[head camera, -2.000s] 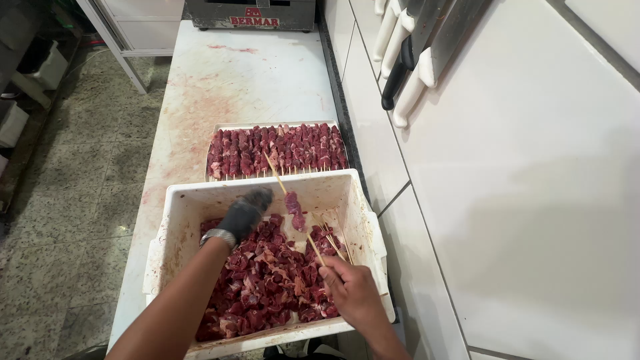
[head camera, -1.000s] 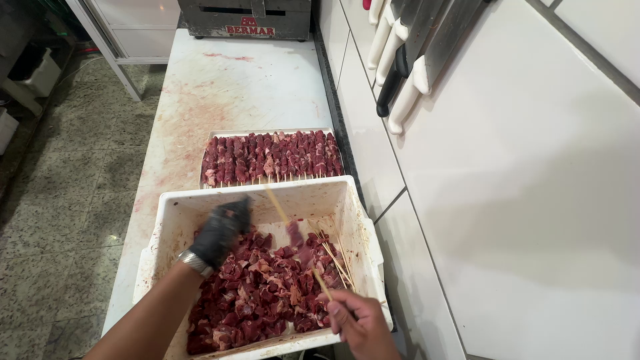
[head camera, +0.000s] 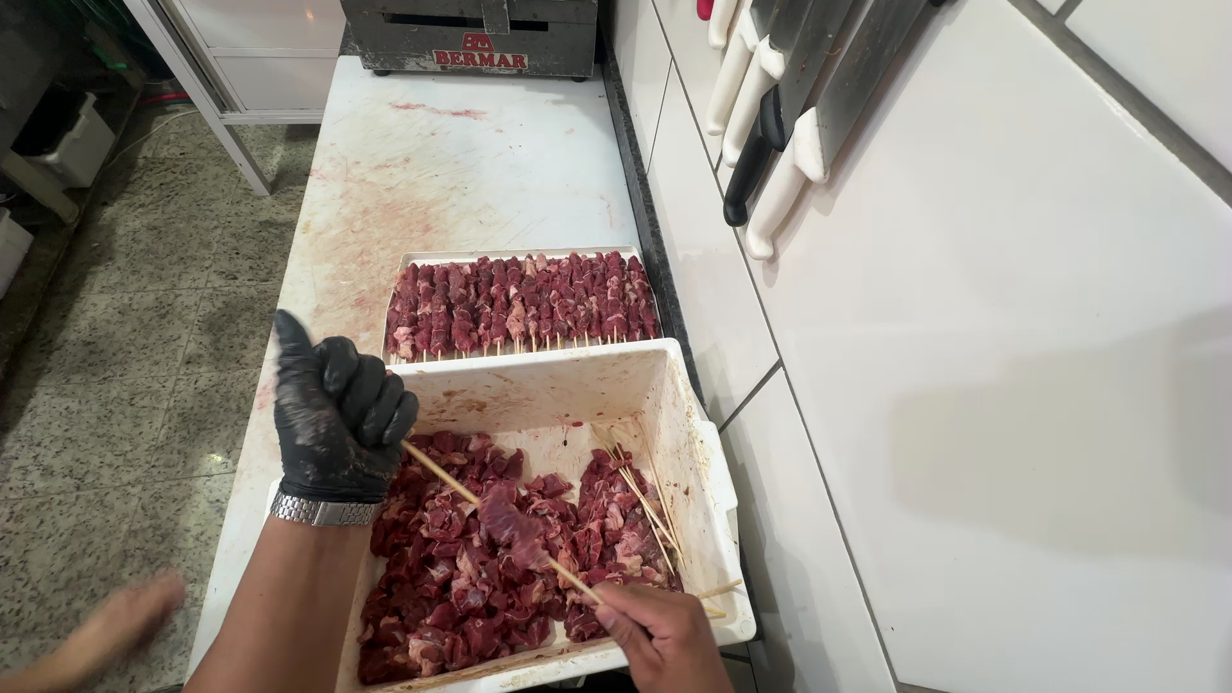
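Note:
My bare right hand (head camera: 664, 630) grips the lower end of a wooden skewer (head camera: 576, 581) above a white plastic tub (head camera: 539, 380). Threaded midway along the skewer is a piece of raw red meat (head camera: 512, 527). My left hand (head camera: 337, 414), in a black glove with a metal watch at the wrist, is closed by the skewer's upper end, thumb raised; whether it grips the tip cannot be told. Cut raw meat (head camera: 472, 587) and several loose skewers (head camera: 647, 505) lie in the tub. Behind it, a white tray (head camera: 520, 255) holds a row of meat skewers (head camera: 520, 303).
The tub stands on a stained white work surface (head camera: 375, 192), with a grey Bermar machine (head camera: 472, 38) at its far end. On the right, several knives (head camera: 789, 183) hang against the tiled wall (head camera: 962, 385). Another person's hand (head camera: 135, 611) shows blurred at lower left.
My gloved left hand has moved from over the tub to its left side. My right hand still holds the skewer. Another person's hand has come into view at lower left.

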